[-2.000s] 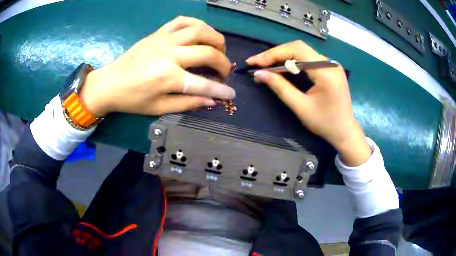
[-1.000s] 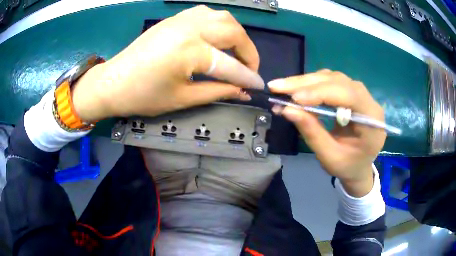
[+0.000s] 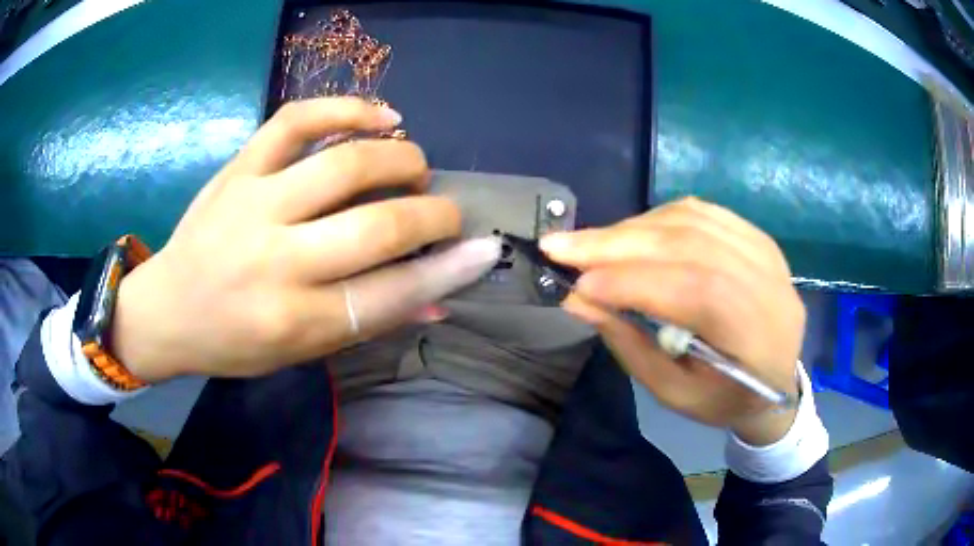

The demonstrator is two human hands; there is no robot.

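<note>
The grey fixture plate (image 3: 470,190) lies at the near edge of the black tray, mostly covered by my left hand. My left hand (image 3: 320,235) rests over the plate, with its whitish-covered index finger touching beside the rightmost nest (image 3: 502,252). My right hand (image 3: 684,304) holds the tweezers (image 3: 721,363), their dark tips at that same nest. Whether a coil is at the tips cannot be told. A tangle of copper coils (image 3: 340,45) lies in the tray's upper left, partly behind my left fingers.
The black tray (image 3: 649,107) has a raised rim and sits on the glossy green bench (image 3: 769,160). Pale, shiny long strips (image 3: 954,192) lie at the right bench edge. A blue frame (image 3: 854,347) stands below the bench at the right.
The tweezers and my left fingers have come from above the plate down to its rightmost nest. The coil heap now shows, and the plate is more covered by my left hand.
</note>
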